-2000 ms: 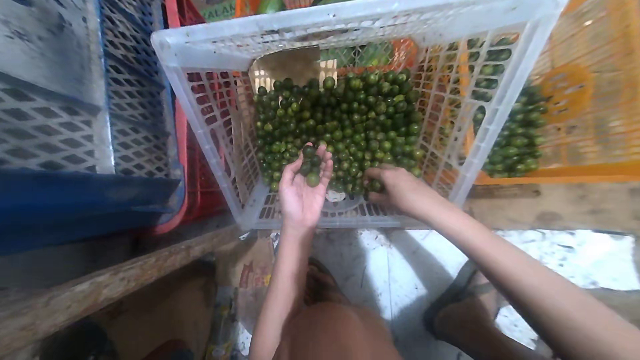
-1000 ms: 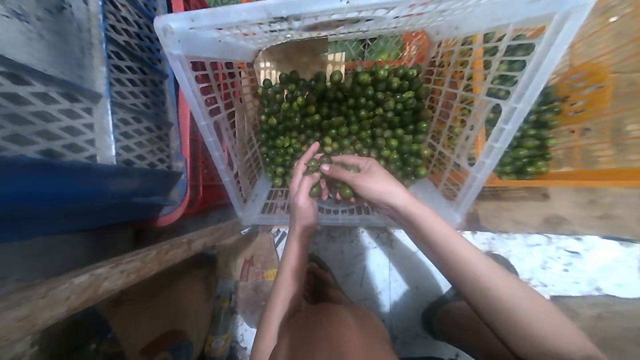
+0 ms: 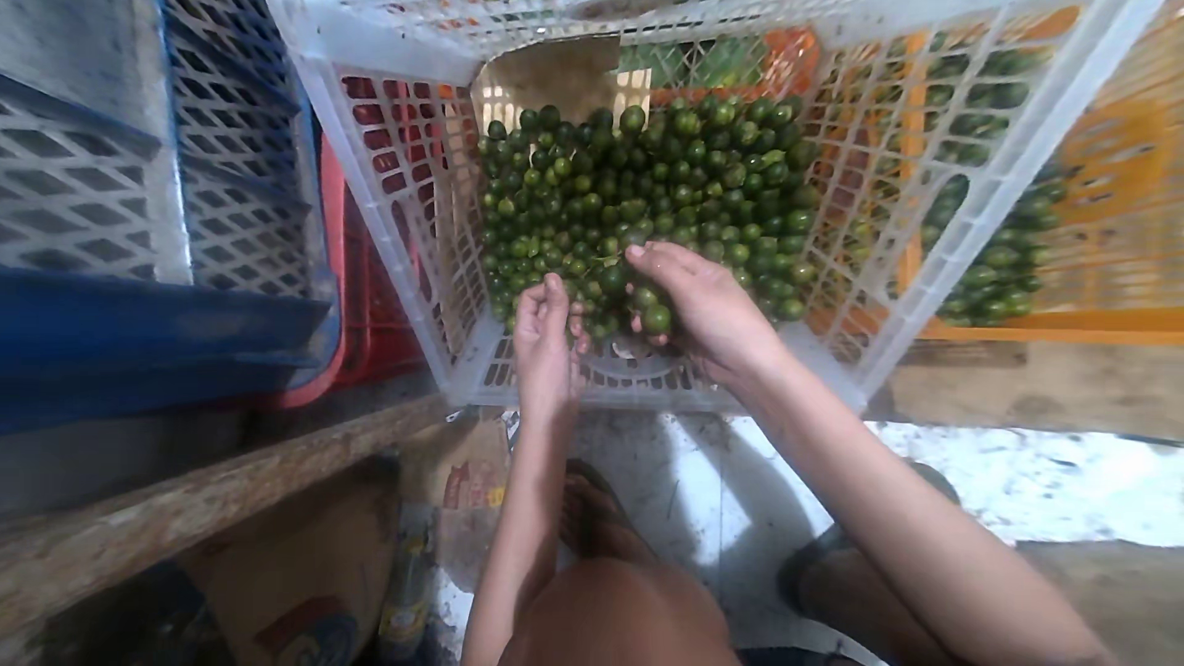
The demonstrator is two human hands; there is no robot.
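Small green citrus fruits (image 3: 647,185) fill much of a white plastic crate (image 3: 962,231) with lattice walls, tilted toward me. My right hand (image 3: 698,301) is over the near part of the heap, its fingers curled round several of the fruits (image 3: 655,319). To its left, my left hand (image 3: 548,333) is raised at the crate's near side with the thumb up and the fingers bent; whether a fruit lies behind its fingers cannot be told. The two hands are apart.
Blue plastic crates (image 3: 166,342) and a red crate (image 3: 333,305) stand at the left. An orange crate (image 3: 1091,328) with green produce is at the right. Below run a worn wooden beam (image 3: 231,490) and cardboard (image 3: 305,564); a bottle (image 3: 404,601) stands near my feet.
My right hand came from the heap to my left hand, and the two have since parted. The left hand, seen open with fruits in it two seconds ago, has turned and its fingers have bent.
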